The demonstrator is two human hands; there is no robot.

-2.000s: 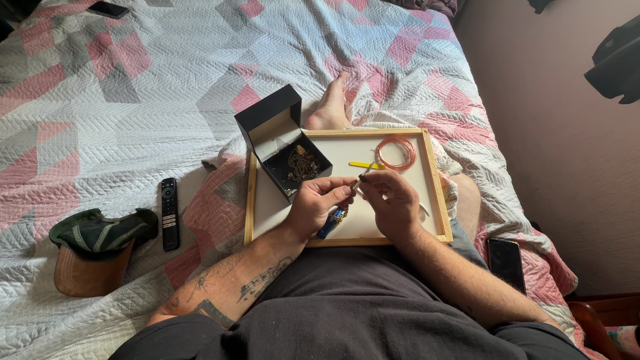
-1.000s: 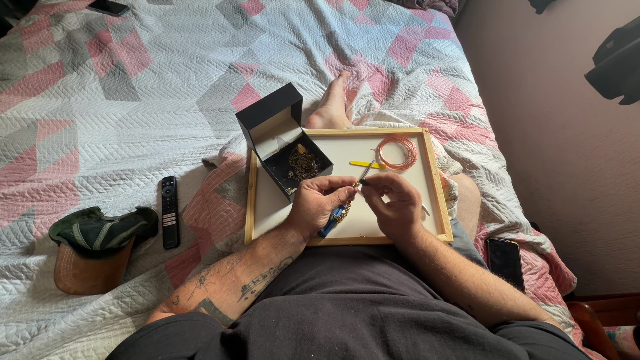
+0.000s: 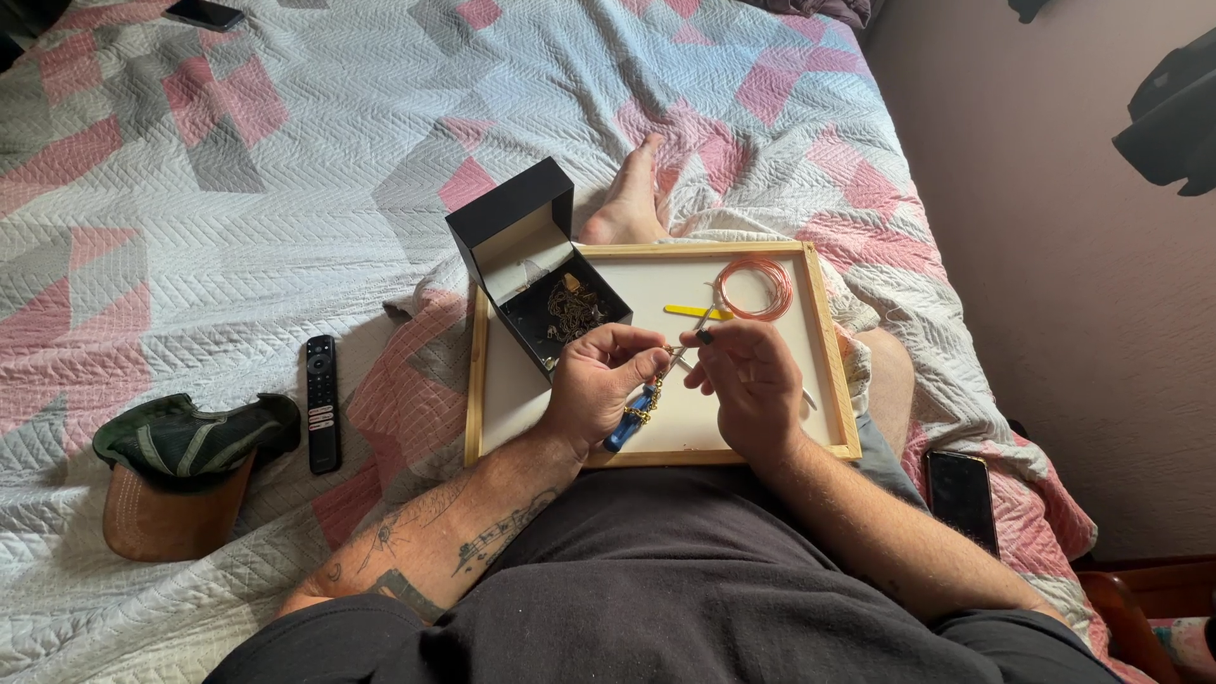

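My left hand (image 3: 608,380) pinches one end of a gold-coloured chain (image 3: 650,404) between thumb and forefinger. My right hand (image 3: 750,380) faces it, its thumb and forefinger closed on a small dark piece (image 3: 704,336); a thin pale tip shows towards the left hand. Below the left fingers, a tool with a blue handle (image 3: 623,429) lies on the white board (image 3: 532,432) with a wooden frame, the chain draped over it. A coil of copper-coloured wire (image 3: 785,285) and a yellow strip (image 3: 686,311) lie beyond my right hand. An open black box (image 3: 508,214) holds tangled chains (image 3: 573,309).
The board rests on my lap over a quilted bedspread (image 3: 313,237). To the left are a black remote control (image 3: 323,408) and a cap with a brown brim (image 3: 176,508). One phone (image 3: 961,499) lies at the right, another (image 3: 204,13) at the far left. A bare foot (image 3: 627,199) extends beyond the board.
My right hand's fingers have drawn slightly away from my left fingertips, with a small gap now between them. The box, wire coil and board stay in place.
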